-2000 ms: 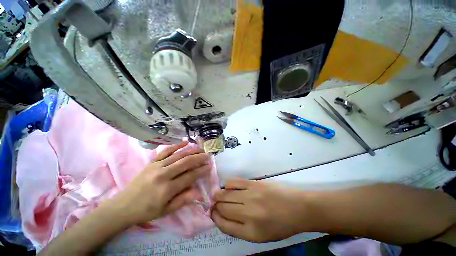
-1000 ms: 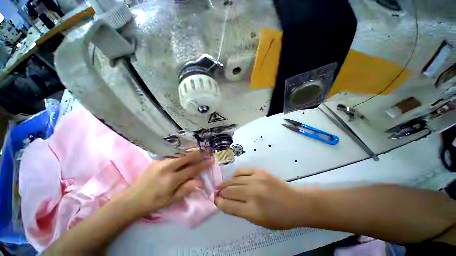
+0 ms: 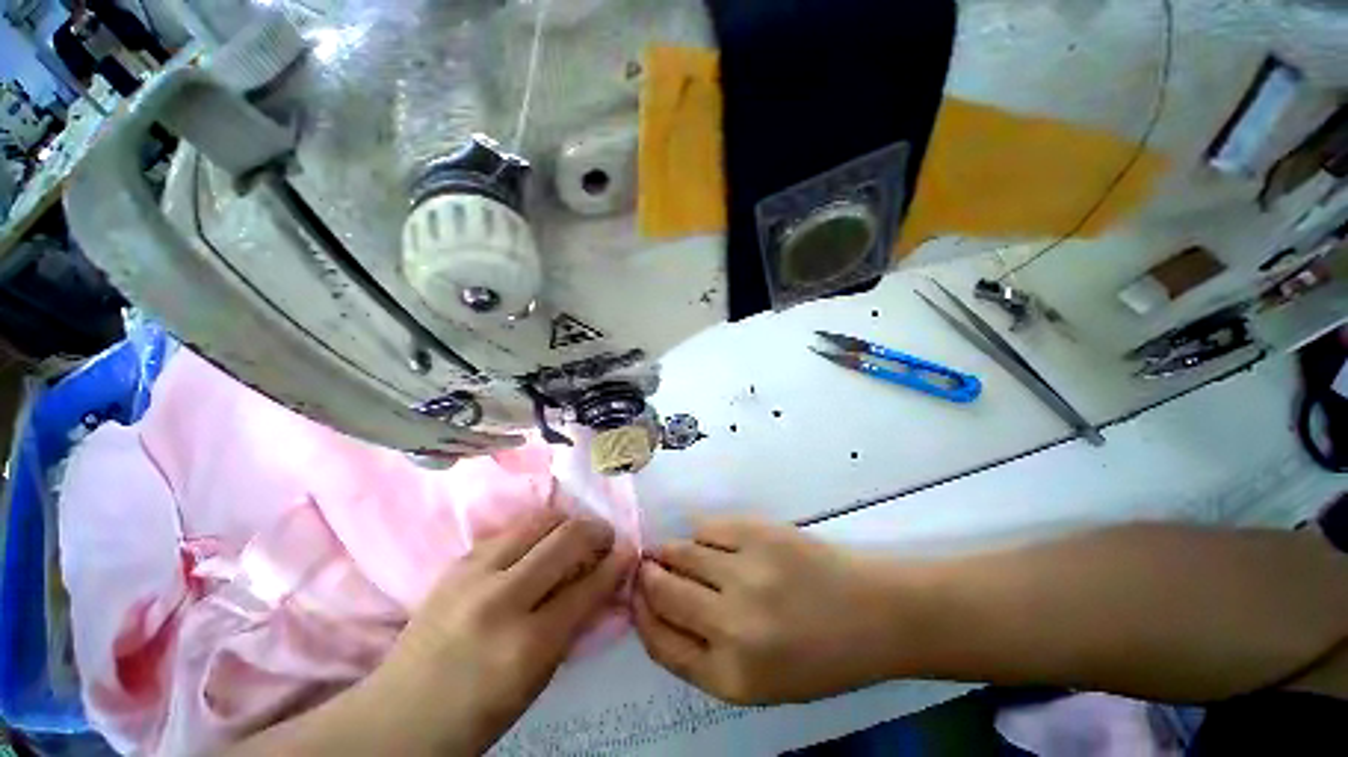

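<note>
The pale-pink garment [image 3: 340, 503] lies heaped left of the needle area, its right edge running under the machine head beside the yellowish block [image 3: 623, 450]. My left hand [image 3: 518, 614] presses on the fabric just in front of the block, fingertips bent down on it. My right hand [image 3: 754, 609] pinches the fabric's right edge at its fingertips, close beside my left fingertips. The needle and presser foot cannot be made out clearly. Part of the garment is hidden under my left hand and forearm.
The off-white sewing machine head [image 3: 340, 163] fills the top. Blue snips [image 3: 902, 367] and grey tweezers [image 3: 1013, 364] lie on the bed to the right. Black-handled scissors [image 3: 1316, 407] are at the right edge. A blue crate [image 3: 30, 547] stands left, and pale cloth [image 3: 1087, 725] shows below the table.
My left hand has moved back from the needle area towards the table's front edge, uncovering fabric by the block. My right hand still pinches the edge. The camera view has shifted.
</note>
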